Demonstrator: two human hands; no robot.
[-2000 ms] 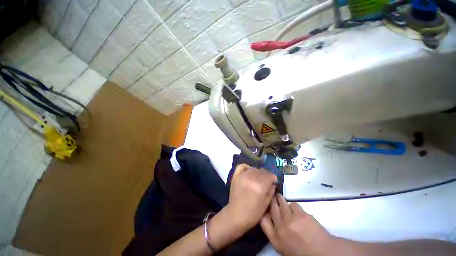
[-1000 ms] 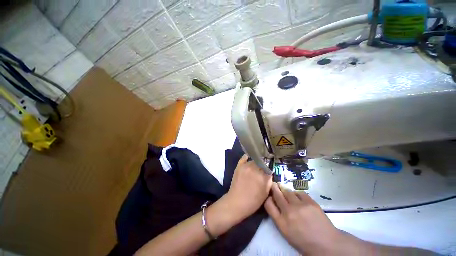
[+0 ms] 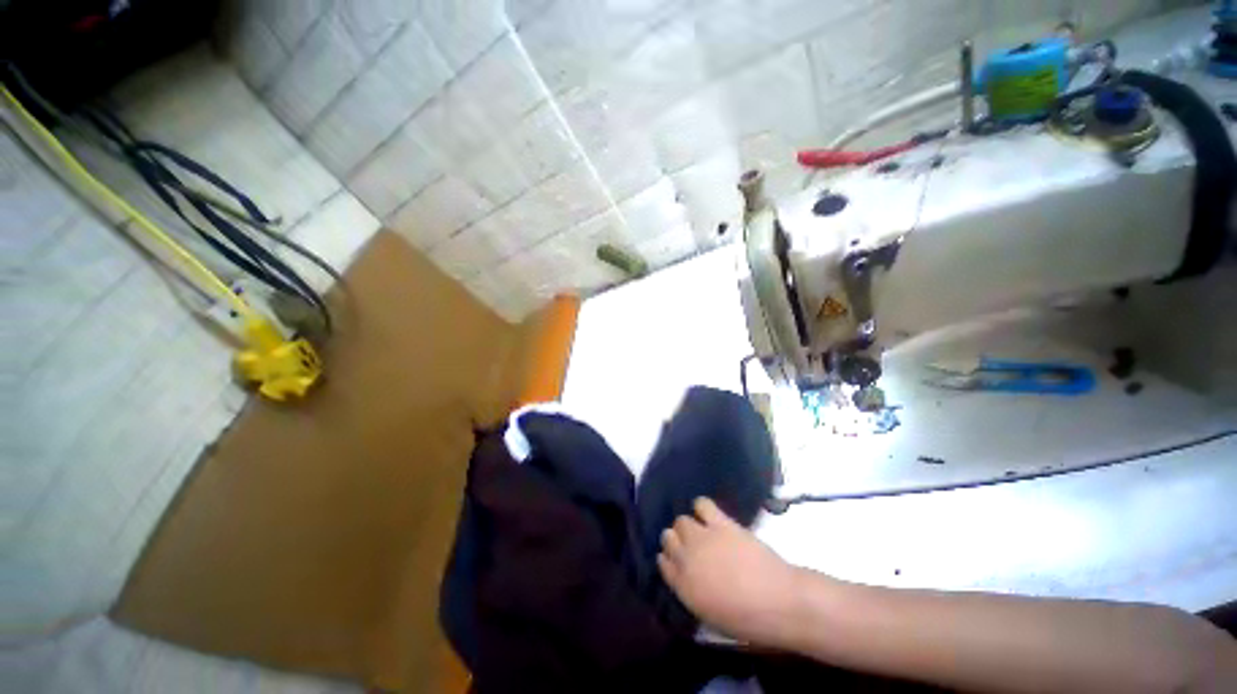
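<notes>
The dark garment (image 3: pixel 556 583) lies bunched left of the sewing machine, navy with a dark maroon side and a small white band at its upper edge. A navy part of it lies beside the machine bed, left of the presser foot (image 3: pixel 857 369), and no cloth shows under the foot. My right hand (image 3: pixel 719 569) comes in from the right, with curled fingers gripping this navy part near its lower right edge. My left hand is not in view. The cream-white sewing machine (image 3: pixel 1017 244) stands at the right, its needle area brightly lit.
Blue thread snips (image 3: pixel 1038 377) lie on the bed behind the needle. A red-handled tool (image 3: pixel 855 156) and a blue-green item (image 3: pixel 1027 82) are at the machine's top. A brown cardboard sheet (image 3: pixel 326 502) and a yellow plug (image 3: pixel 281 366) are at left, against white brick-patterned walls.
My left hand has left the picture. The cloth has come away from the presser foot to the left, and my right hand has moved down and left with it. The camera view has shifted.
</notes>
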